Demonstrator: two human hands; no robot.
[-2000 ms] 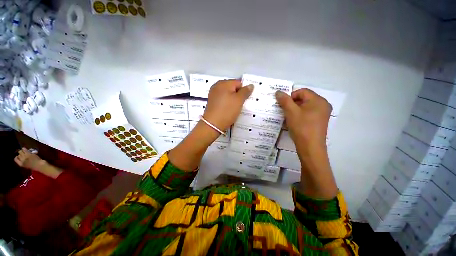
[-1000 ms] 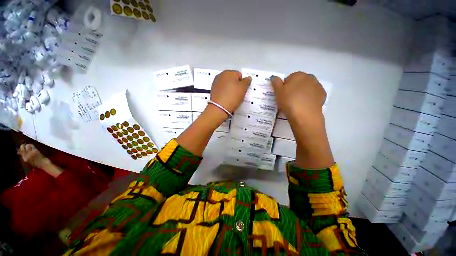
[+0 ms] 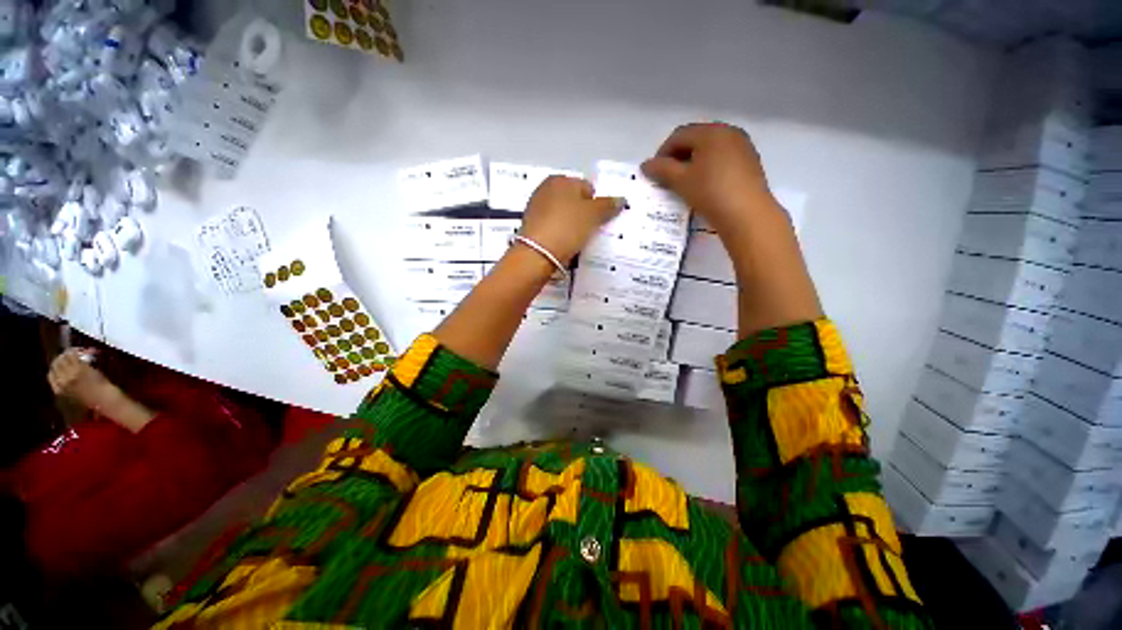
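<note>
A printed label strip [image 3: 625,293], white with small black text and dark dots, lies lengthwise over the middle of a grid of small white cartons [image 3: 710,300]. My left hand [image 3: 566,222] pinches the strip's left edge near its far end with thumb and finger. My right hand [image 3: 708,167] is at the strip's far right corner, fingertips curled down on the label there; whether they grip it is hard to tell. Cartons on the left [image 3: 443,241] show small print and a dot. Cartons on the right are blank. The strip hides the cartons under it.
Gold round seals [image 3: 335,322] and a handwritten note [image 3: 234,249] lie left of the cartons. Small white parts [image 3: 74,135] are heaped far left, beside a white roll [image 3: 260,46]. Tall carton stacks [image 3: 984,320] stand at right. Another person's hand [image 3: 80,379] is at lower left.
My right hand has moved from the strip's right edge to its far corner, its fingers now bent over it. My left hand stays on the left edge. The whole view has shifted a little.
</note>
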